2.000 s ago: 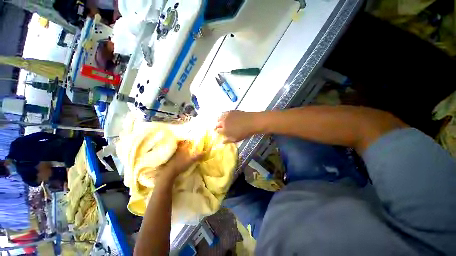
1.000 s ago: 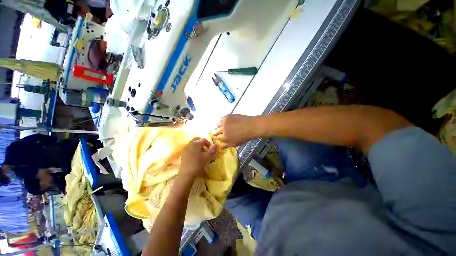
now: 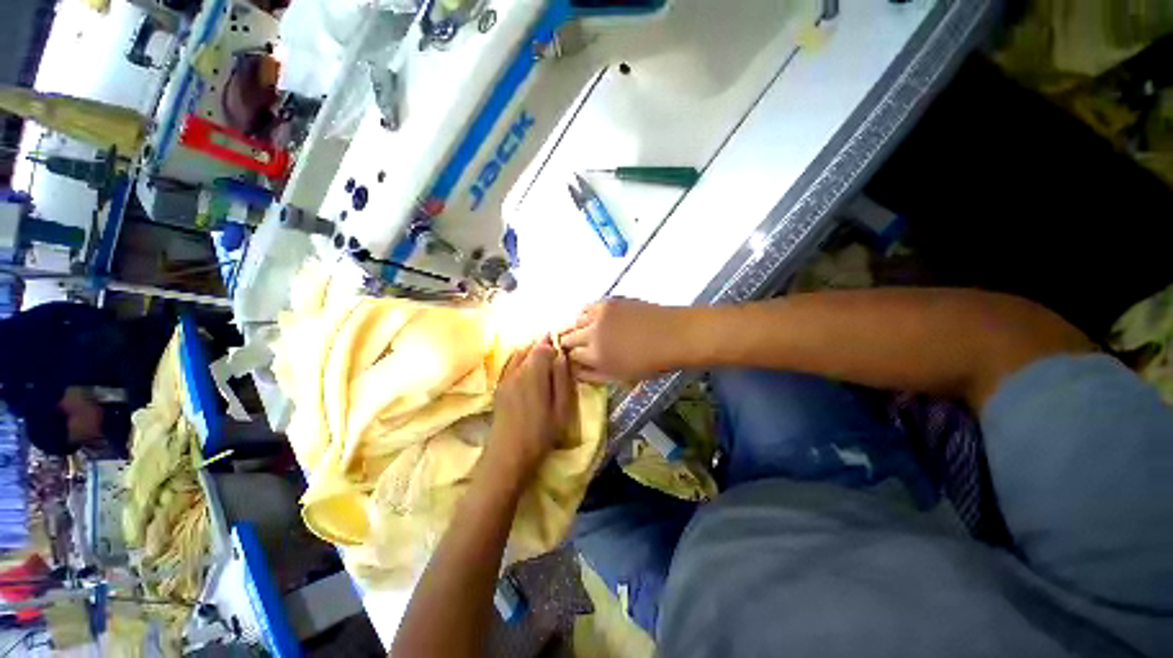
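A crumpled yellow cloth (image 3: 386, 373) lies on the near part of the machine table and hangs over its edge. My left hand (image 3: 525, 409) rests on the cloth, with its fingertips pinching an edge of it. My right hand (image 3: 624, 341) pinches the same edge from the right, fingertips almost touching those of my left hand. The pinched strip is small and mostly hidden by my fingers. The white sewing machine (image 3: 450, 154) stands just beyond, its needle area (image 3: 482, 273) beside the cloth.
Blue snips (image 3: 600, 219) and a green-handled tool (image 3: 656, 175) lie on the white table (image 3: 733, 142). A marked measuring strip (image 3: 823, 193) runs along the near edge. A crumpled clear bag (image 3: 337, 58) is behind the machine. A person in dark clothes (image 3: 64, 373) and yellow bundles (image 3: 161, 476) are at left.
My left hand has moved from the middle of the cloth up to my right hand, and its fingers now pinch the edge. The camera view has shifted slightly.
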